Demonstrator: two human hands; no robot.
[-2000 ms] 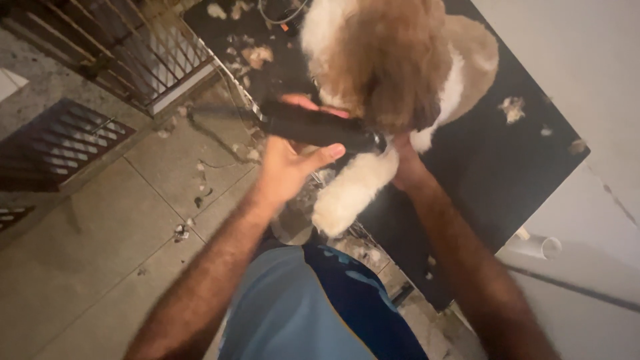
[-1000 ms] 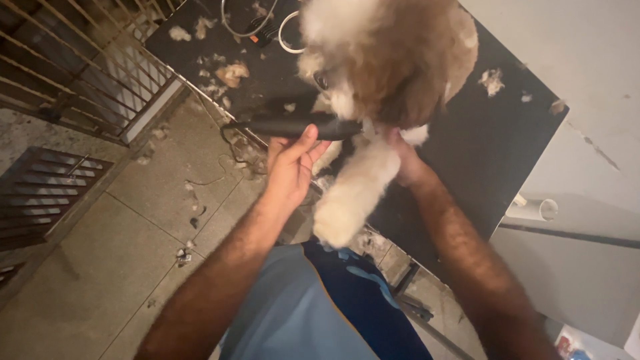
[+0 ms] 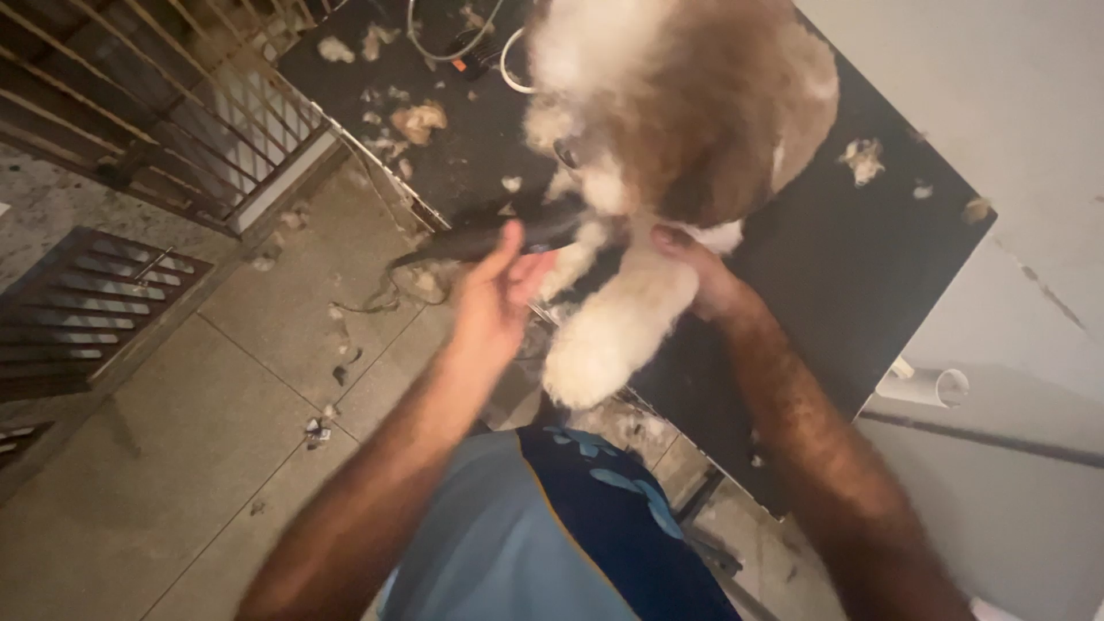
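Note:
A brown and white dog (image 3: 707, 112) is on a black tabletop (image 3: 811, 293), with one fluffy cream foreleg (image 3: 621, 328) stretched past the near edge. My right hand (image 3: 703, 267) is closed around the upper part of that foreleg, below the head. My left hand (image 3: 509, 276) is beside the dog's other foreleg (image 3: 573, 259), holding a dark, blurred hair clipper (image 3: 500, 237) between thumb and fingers. The clipper's front end points toward the dog's chest and muzzle; its tip is hard to make out. A cord hangs from its back end.
Tufts of cut hair (image 3: 419, 122) lie on the tabletop and floor. A white ring (image 3: 511, 65) and a looped cable (image 3: 444, 52) are near the dog's head. Metal bars (image 3: 198, 95) stand at the left. A white tube (image 3: 936, 388) is by the table's right edge.
The clipper in my left hand has turned and blurred, and the fingers have shifted on it. My right hand stays at the foreleg. The dog's head has moved slightly.

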